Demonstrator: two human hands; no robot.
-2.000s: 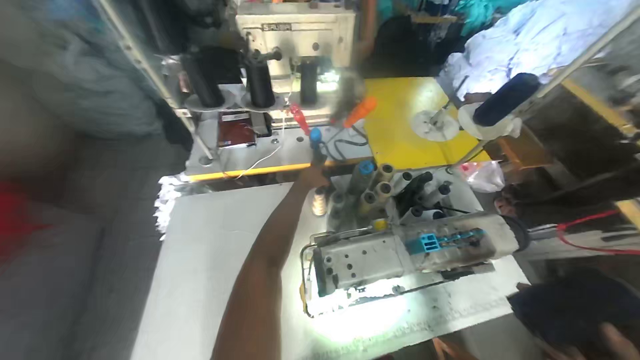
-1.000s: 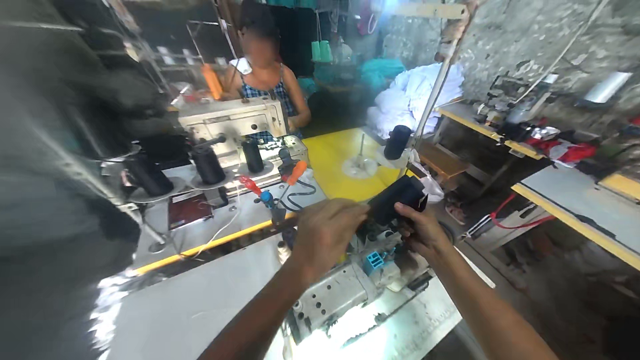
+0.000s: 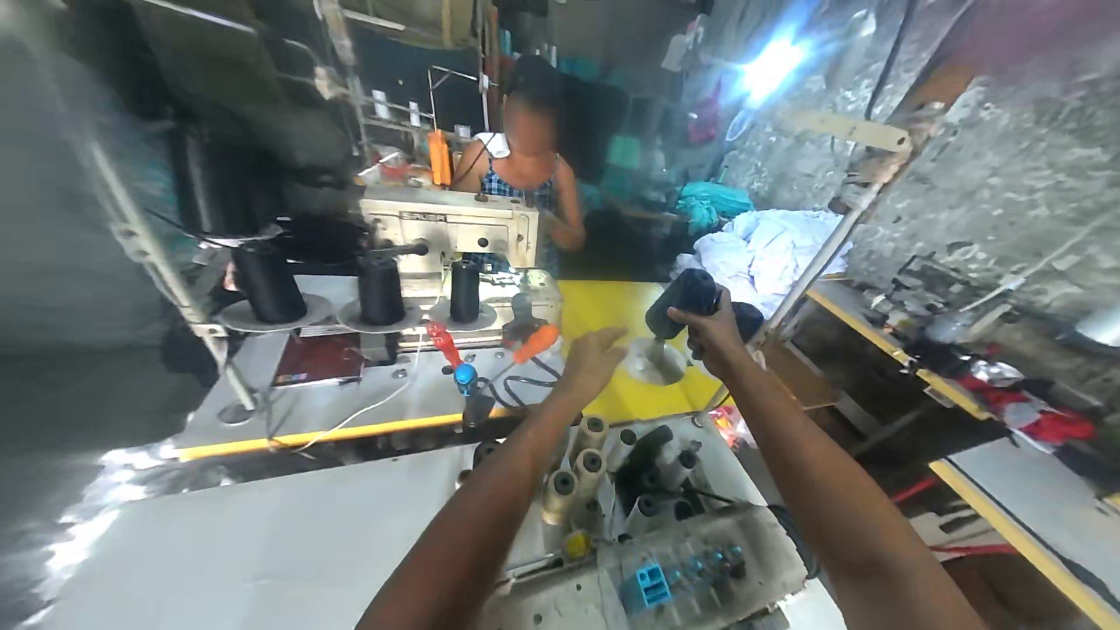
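My right hand (image 3: pixel 713 332) grips a black thread cone (image 3: pixel 681 303), tilted above a pale spool disc (image 3: pixel 656 361) on the yellow tabletop (image 3: pixel 604 306). My left hand (image 3: pixel 595 363) is to the left of the disc, fingers spread and apart from the cone. Black thread cones (image 3: pixel 381 293) stand upright on discs at the left. Below my hands several cream thread cones (image 3: pixel 589 468) are clustered behind a sewing machine (image 3: pixel 700 560) with a blue plastic part (image 3: pixel 652 584).
Another sewing machine (image 3: pixel 455 227) stands ahead, with a person (image 3: pixel 525 166) behind it. Orange-handled (image 3: pixel 536 344) and red-handled (image 3: pixel 444 344) tools lie near a cable. A metal pole (image 3: pixel 827 249) rises at the right, before white cloth (image 3: pixel 770 249). Side tables (image 3: pixel 1041 525) stand farther right.
Both hands have moved forward from over the near machine toward the yellow tabletop, the black cone in my right hand. My left hand has come away from the cone. The view has tilted up.
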